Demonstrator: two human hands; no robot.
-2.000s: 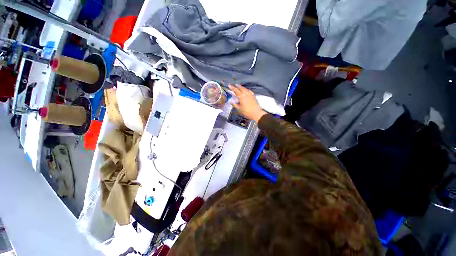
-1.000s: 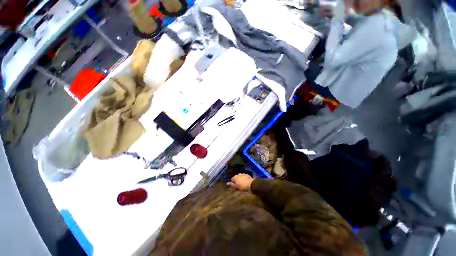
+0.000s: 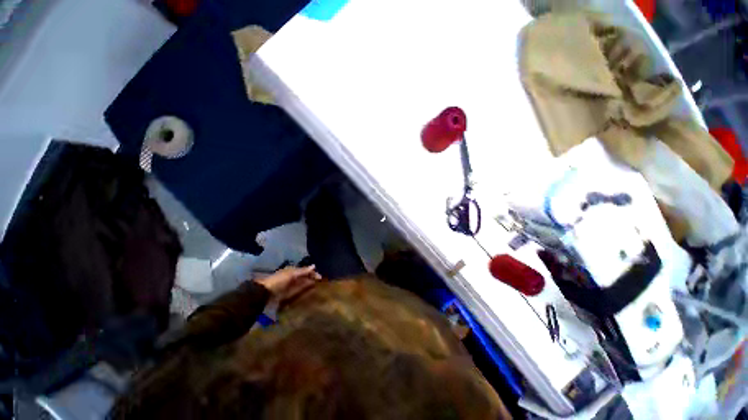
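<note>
My left hand (image 3: 291, 281) is low at the left of my body, beside a dark trouser leg, with fingers loosely extended and no object visible in it. My right hand is not in view. On the white sewing table (image 3: 361, 61) lie a dark red thread cone (image 3: 444, 130), fabric shears (image 3: 464, 215) with the blades towards that cone, a second dark red cone (image 3: 517, 275) and small dark snips (image 3: 553, 323). The sewing machine (image 3: 636, 283) stands at the right.
Tan fabric (image 3: 574, 74) lies behind the machine. At the left, a pale roll (image 3: 169, 137) sits on a dark blue surface (image 3: 234, 123), beside a dark garment heap (image 3: 86, 238). A blue crate edge (image 3: 492, 349) shows under the table's edge.
The view has swung left, bringing the dark blue surface and roll into sight. The clear jar touched by a hand two seconds ago is out of view. The right hand has left the picture; the left now shows.
</note>
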